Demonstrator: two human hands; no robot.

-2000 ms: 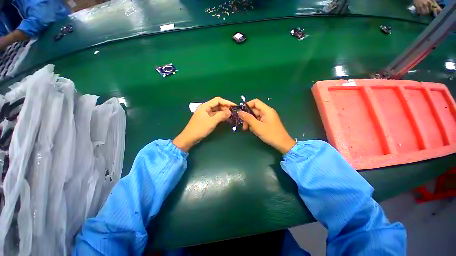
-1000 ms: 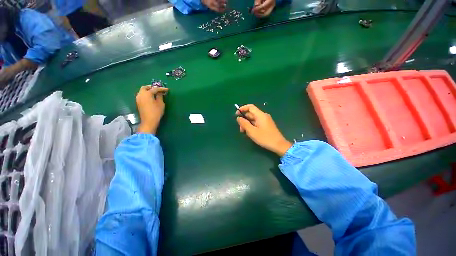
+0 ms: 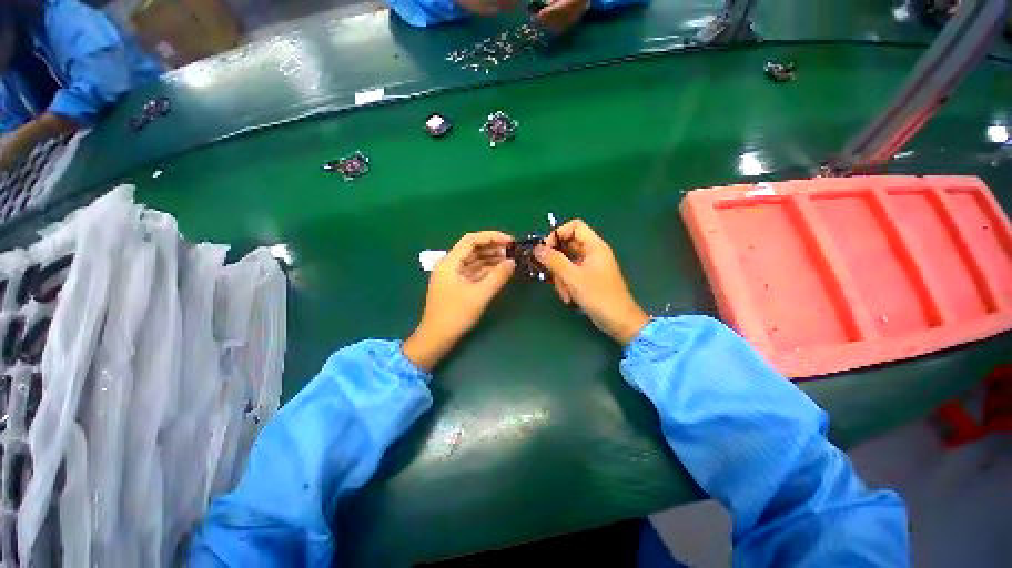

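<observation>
A small dark electronic assembly [image 3: 530,257] with shiny bits is held between both hands over the green surface [image 3: 488,366]. My left hand [image 3: 461,286] grips its left side with thumb and fingers. My right hand [image 3: 594,277] is at its right side, fingertips on it, and also holds a thin dark tool with a pale tip [image 3: 552,222] pointing up. The fingers hide much of the assembly. A white sticker sheet [image 3: 432,260] lies on the green surface, partly behind my left hand.
Dark assemblies [image 3: 498,128] and a white square item [image 3: 437,124] lie on the belt. A pink foam tray [image 3: 777,277] is at right, plastic film [image 3: 144,377] over a parts tray at left. A metal post [image 3: 927,83] stands back right. People sit opposite, near loose parts [image 3: 494,48].
My left hand has come back from the far-left belt to my right hand, with an assembly now between them. The assemblies and white square item on the belt have shifted left.
</observation>
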